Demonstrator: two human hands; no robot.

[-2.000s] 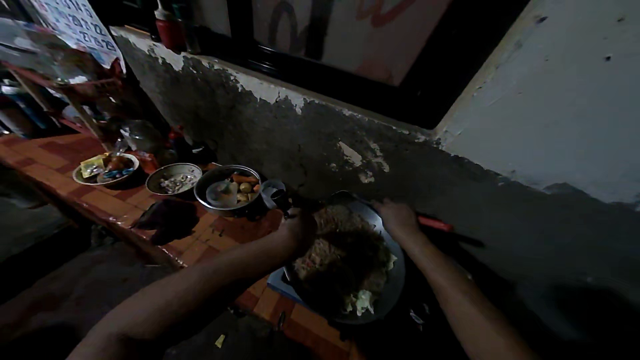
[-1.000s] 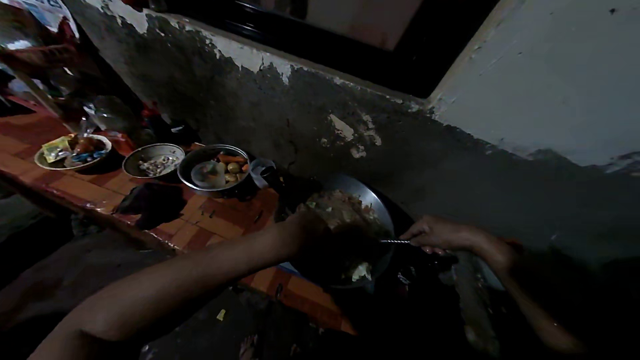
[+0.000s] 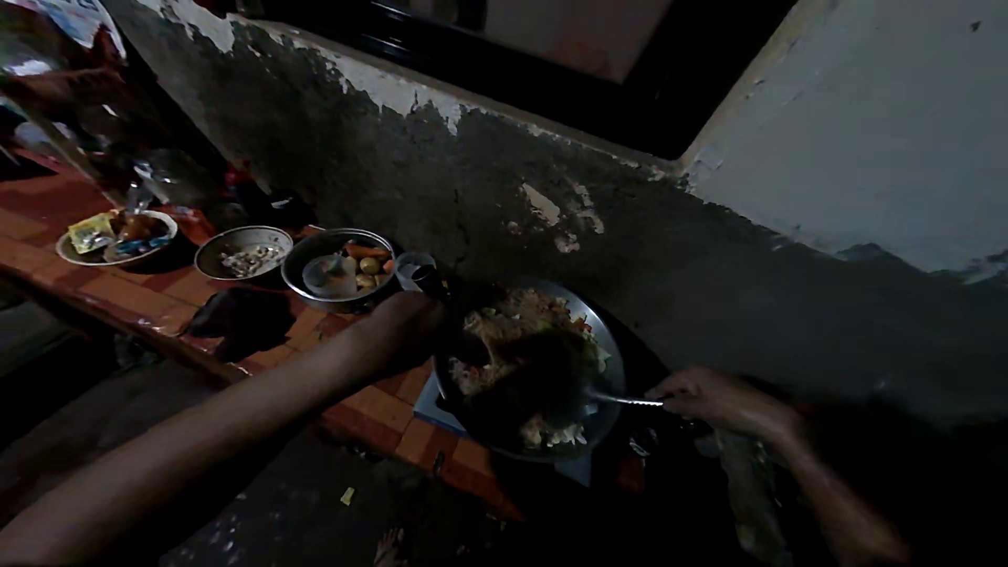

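A metal wok [image 3: 613,346] rests on a blue stove [image 3: 437,409], holding noodles [image 3: 504,331] and pieces of cabbage [image 3: 563,433]. My right hand [image 3: 701,398] grips the handle of a metal spatula or ladle [image 3: 634,401] at the right rim, its far end in the food. My left hand [image 3: 417,315] is closed around a dark handle [image 3: 429,277] at the wok's left side; what that handle belongs to cannot be told. A deep shadow lies across the middle of the food.
Left of the wok, on the tiled ledge [image 3: 315,323], stand a clear cup [image 3: 413,264], a metal pot [image 3: 295,272] of carrots and potatoes, a bowl [image 3: 206,256] with small pieces and a bowl [image 3: 161,252] of packets. A dark cloth or bag [image 3: 236,315] lies before them. The wall [image 3: 378,173] rises behind.
My right hand has left the wok's far rim, where it was two seconds ago, and now holds the metal utensil on the right. My left hand stays at the wok's left side.
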